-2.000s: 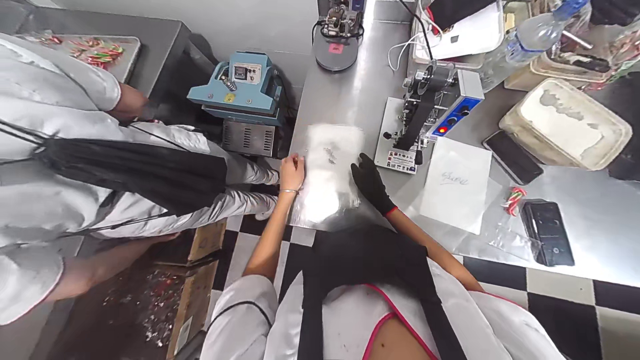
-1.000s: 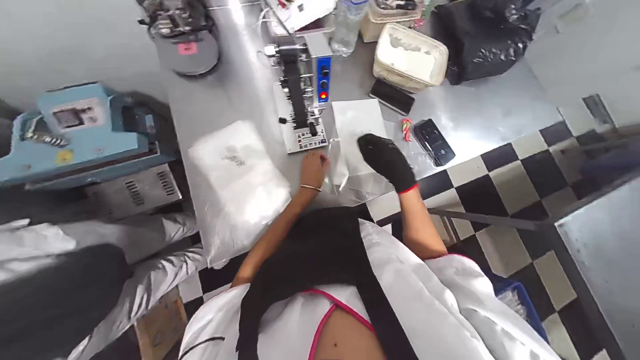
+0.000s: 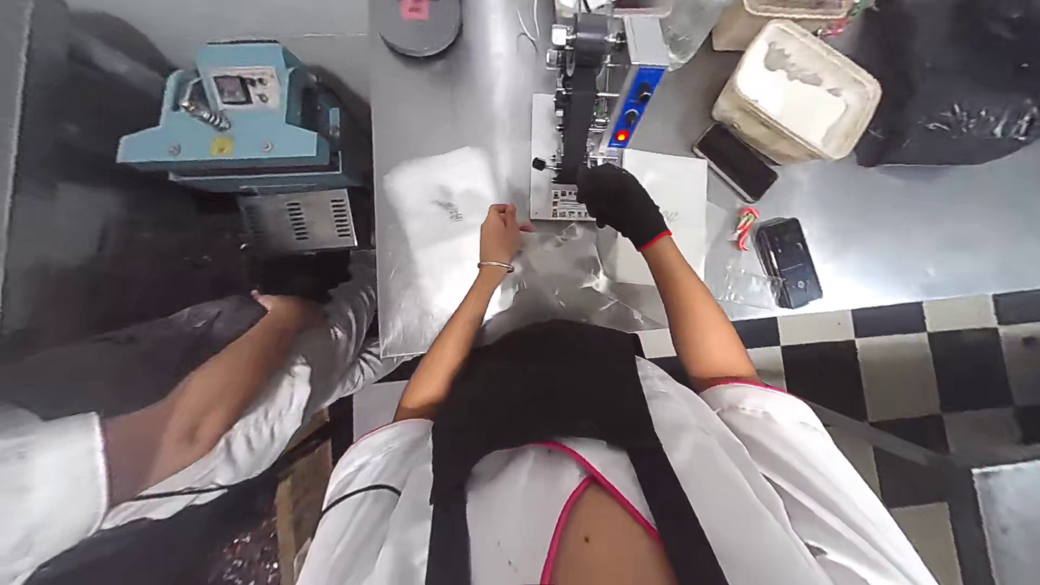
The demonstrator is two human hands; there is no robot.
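Note:
My left hand [image 3: 501, 233], bare with a bracelet, is by the front left corner of the coding machine [image 3: 581, 97]; its fingers are curled near clear plastic film [image 3: 569, 264], and whether they pinch it I cannot tell. My right hand [image 3: 621, 201], in a black glove, is at the machine's front lever area, its fingertips hidden from above. The machine has a black ribbon, a blue control panel and a lit red light. A stack of clear plastic bags [image 3: 443, 211] lies left of my left hand. A white paper sheet [image 3: 666, 211] lies partly under my right wrist.
To the right are two phones [image 3: 735, 161] [image 3: 788, 262], a wrapped candy [image 3: 744, 227], a plastic tub of white material [image 3: 800, 89] and a black plastic bag [image 3: 951, 89]. A round dark base [image 3: 420, 24] is at the back. A blue machine [image 3: 236, 122] and a co-worker's arm [image 3: 203, 398] are at left.
My right gloved hand has moved from over the paper sheet to the machine's front. My left hand stays near the machine's front left. A co-worker's forearm now shows at left. The view has shifted.

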